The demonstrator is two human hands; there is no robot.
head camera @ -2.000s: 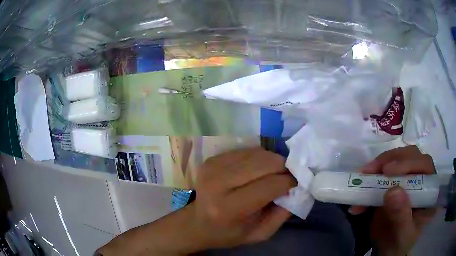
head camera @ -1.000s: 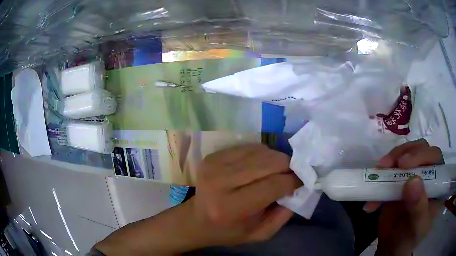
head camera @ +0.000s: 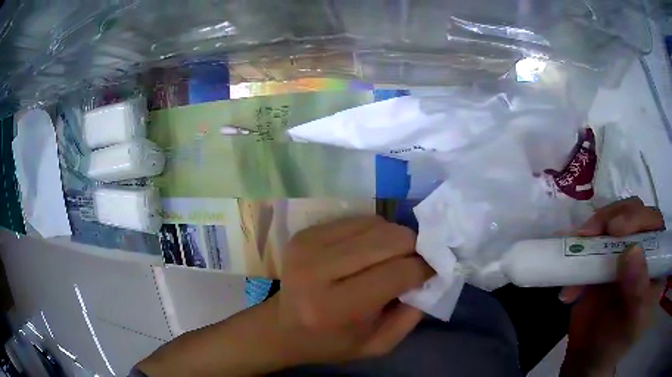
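A thick white syringe barrel (head camera: 545,263) with a small printed label lies level at the lower right, its tapered nose pointing left. My right hand (head camera: 619,294) is closed around it, fingers behind and thumb in front; its wide end is cut off by the picture's edge. My left hand (head camera: 354,287), at the lower middle, pinches a crumpled white tissue (head camera: 442,287). The tissue is left of the barrel's nose, with a gap between them. Something pale and blurred shows in the gap; I cannot tell what it is.
A translucent plastic bag (head camera: 508,177) with dark-red print lies behind the hands. Three white blocks (head camera: 114,124) stand in a row at the left. A thin stick (head camera: 237,130) lies on green paper (head camera: 324,173). Clear plastic trays (head camera: 295,44) span the back. Tiled floor shows at lower left.
My right hand has moved right with the barrel, so its nose is now apart from the tissue. My left hand still pinches the tissue in nearly the same place.
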